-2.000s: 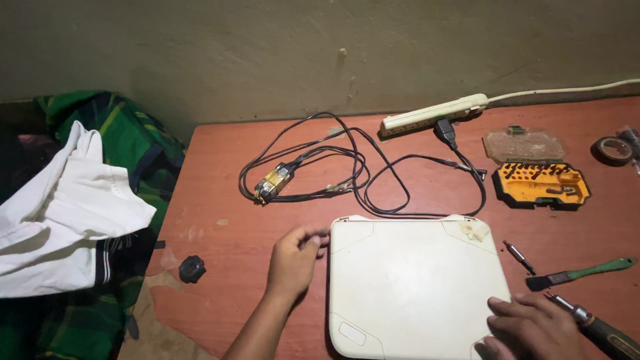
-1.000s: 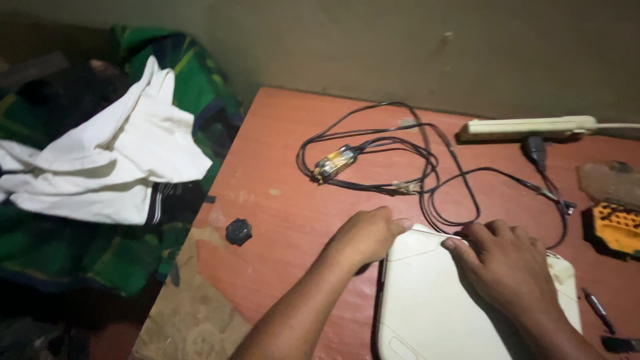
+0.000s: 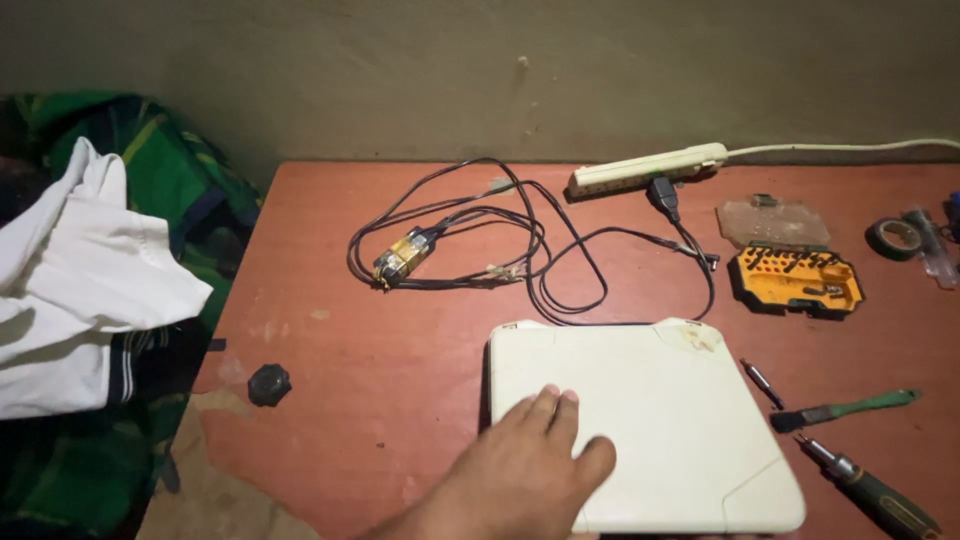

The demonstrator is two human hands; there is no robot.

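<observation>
A closed cream-coloured case, laptop-like, lies flat on the reddish table, with a stained patch at its far right corner. My left hand rests palm down on the left part of its lid, fingers slightly apart and thumb out to the right; it grips nothing. My right hand is out of view. Behind the case a black cable lies in loose loops, joined to a small adapter wrapped in yellowish tape. To the right of the case are a small metal bit driver, a green-handled brush and a screwdriver.
A power strip with a black plug lies near the wall. At the right are an orange bit box, lid raised, and a tape roll. A black knob-like piece and white cloth are at the left.
My right hand has left the case's far edge and gone out of view. My left hand has moved from the far left corner onto the lid. The view has swung back right.
</observation>
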